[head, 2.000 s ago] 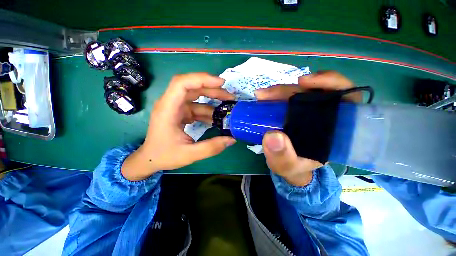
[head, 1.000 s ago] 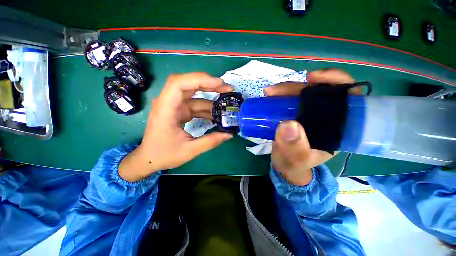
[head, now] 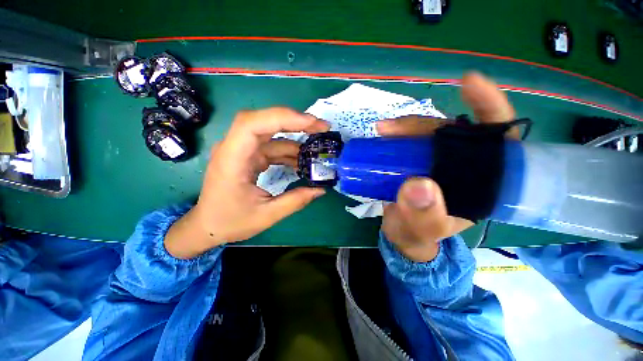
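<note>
My left hand holds a round circuit module, a black disc with a white label, between thumb and fingers. My right hand holds a large dispensing syringe lying level, blue at the front and translucent behind, with a black wrap around it. Its blue front end is at the right edge of the module; whether the tip touches it cannot be told. A crumpled white wiping tissue with blue spots lies on the bench beneath both.
Several modules are clustered on the green bench at the left. A parts tray stands at far left. Spaced modules lie on the conveyor belt beyond the red lines. Blue sleeves of other people show at both sides.
The syringe has drawn back to the right from over the module, and the module is tilted more face-up. A right finger has lifted off the syringe. The belt modules have shifted slightly right.
</note>
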